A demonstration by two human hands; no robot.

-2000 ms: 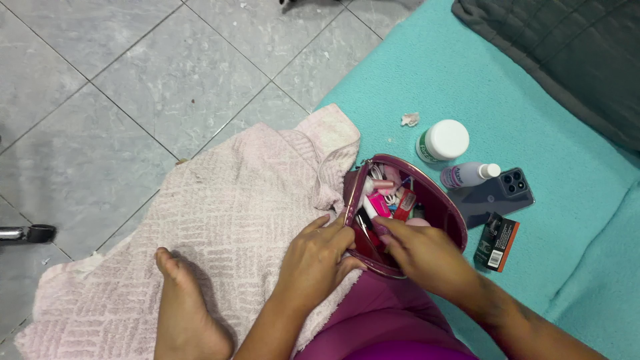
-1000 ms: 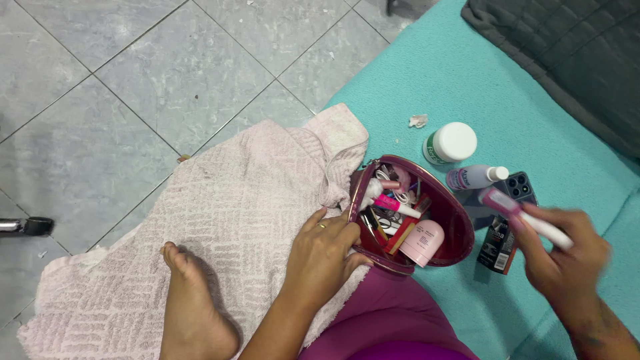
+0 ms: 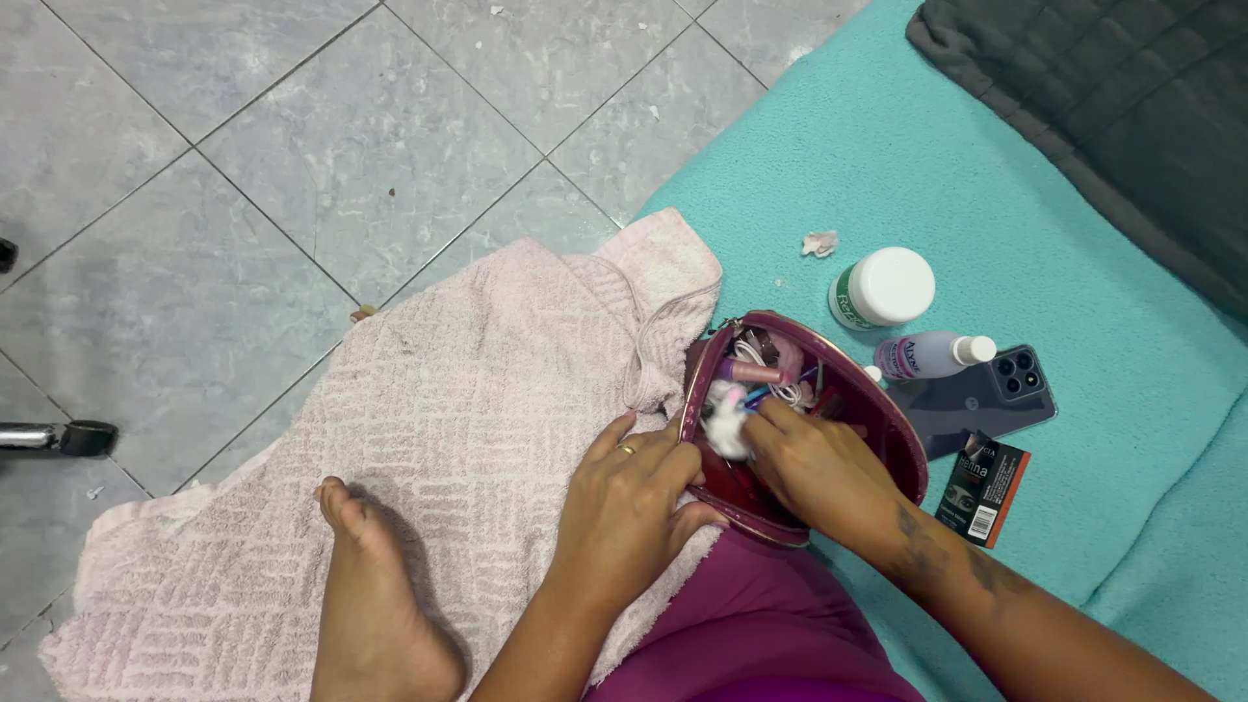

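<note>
My left hand (image 3: 634, 487) holds the near left rim of an open burgundy zip pouch (image 3: 902, 448), thumb below and fingers along the edge. My right hand (image 3: 809, 453) reaches inside the pouch; its fingertips are hidden among the contents, so whether they grip anything does not show. Beside them lies white cotton (image 3: 726, 429). A pink bottle with a mauve part (image 3: 753, 371), a coiled white cable (image 3: 749, 353) and other small items fill the pouch's upper end.
On the turquoise cover (image 3: 770, 185) are a white jar (image 3: 892, 286), a bottle of lilac liquid (image 3: 916, 356), a smartphone (image 3: 975, 405), a black henna box (image 3: 980, 487) and a cotton scrap (image 3: 820, 244). A pink towel (image 3: 468, 390) lies under my bare foot (image 3: 375, 595).
My right hand took a white-handled item with a pinkish end out to the right of the pouch, and is now back inside it without that item in sight. My left hand stays at the rim.
</note>
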